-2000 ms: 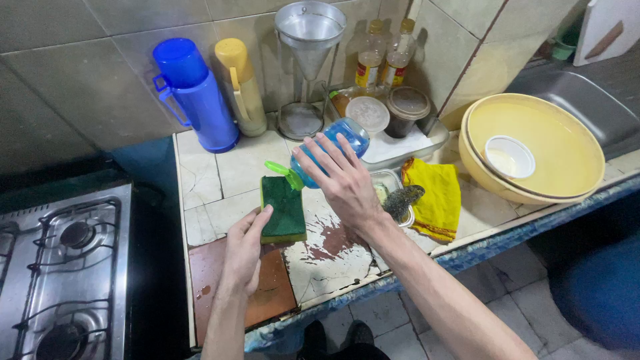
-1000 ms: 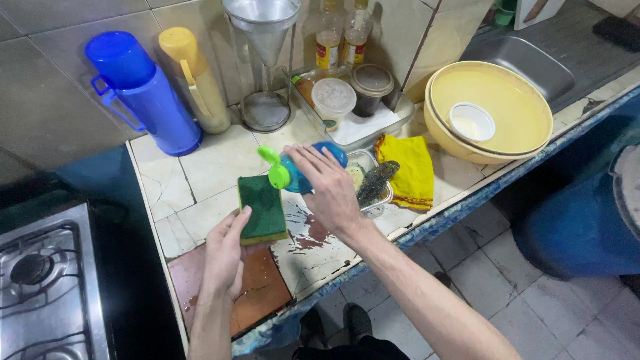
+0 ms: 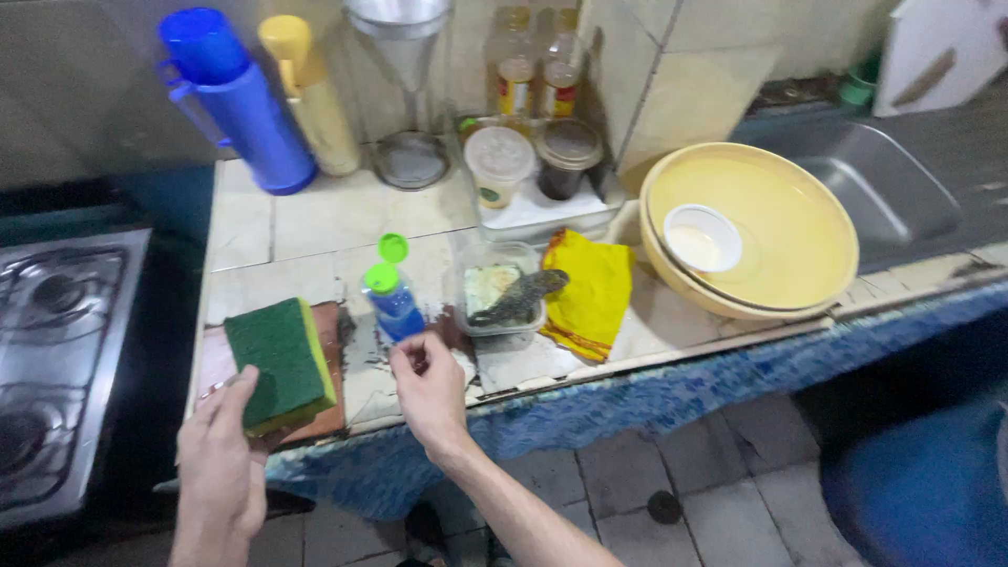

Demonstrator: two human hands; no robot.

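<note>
My left hand grips a large sponge with a green scouring face and yellow foam, above the brown tile at the counter's left end. A darker wet patch shows on the green face. Just below a clear bottle of blue liquid is my right hand, its fingers curled together with nothing visible in them. The bottle stands upright on the counter, its green flip cap open. Right of it, a plastic tub holds a whitish block, with a dark, rough scrubber lying across it. A yellow cloth lies beside the tub.
Blue and yellow thermoses and a metal funnel on a stand are along the wall. A glass dish carries lidded cups. Nested yellow basins sit near the sink. The stove is at left.
My right hand has let go of the blue bottle, earlier tipped over the sponge and now upright on the counter. My left hand and the sponge have moved left, away from the bottle.
</note>
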